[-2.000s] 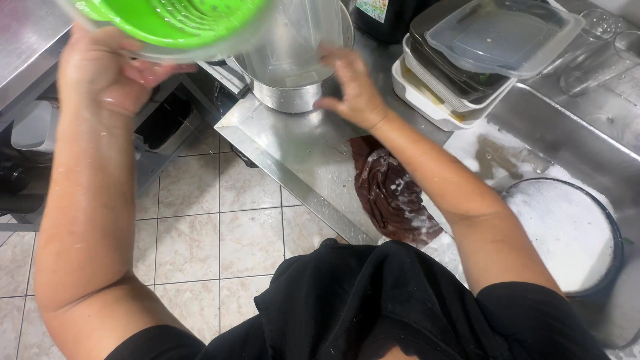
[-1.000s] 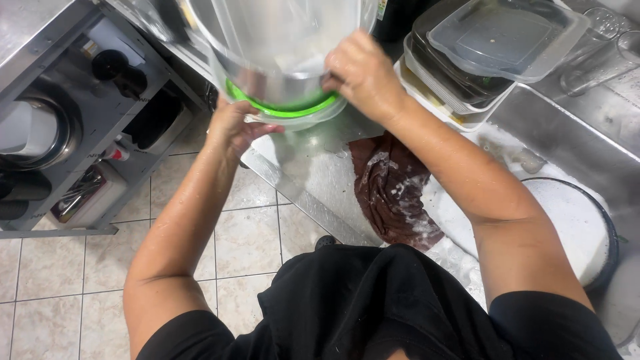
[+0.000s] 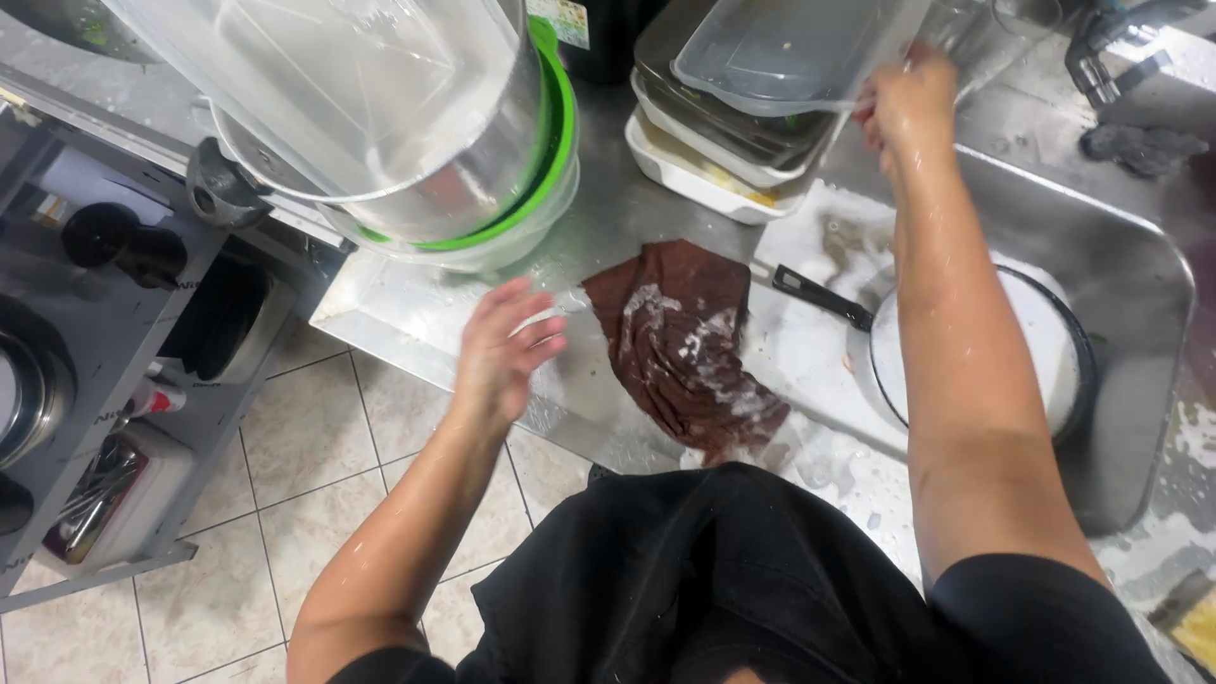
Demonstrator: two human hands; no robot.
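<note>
My left hand (image 3: 508, 351) hovers with fingers apart over the steel counter's edge, holding nothing, below a stack of vessels. In that stack a steel pot (image 3: 456, 195) with a clear plastic container (image 3: 351, 85) in it rests on a green colander (image 3: 560, 142) and a translucent bowl. My right hand (image 3: 907, 109) is at the near right edge of a clear plastic lid or container (image 3: 788, 47), on a pile of white and dark dishes (image 3: 712, 185). Its fingertips are partly hidden, so its grip is unclear. A wet, soapy brown cloth (image 3: 684, 351) lies between my hands.
A sink (image 3: 1130, 380) at the right holds a pan of suds (image 3: 1040, 342), its black handle pointing left. Beyond it are a faucet (image 3: 1092, 66), a grey scrubber (image 3: 1140, 150) and clear glasses (image 3: 959, 38). A shelf rack (image 3: 180, 332) with kitchenware stands at the left.
The green colander, held in my left hand two seconds ago, now sits under the steel pot. My left hand has let go and come away. My right hand has moved from the pot to the dish pile.
</note>
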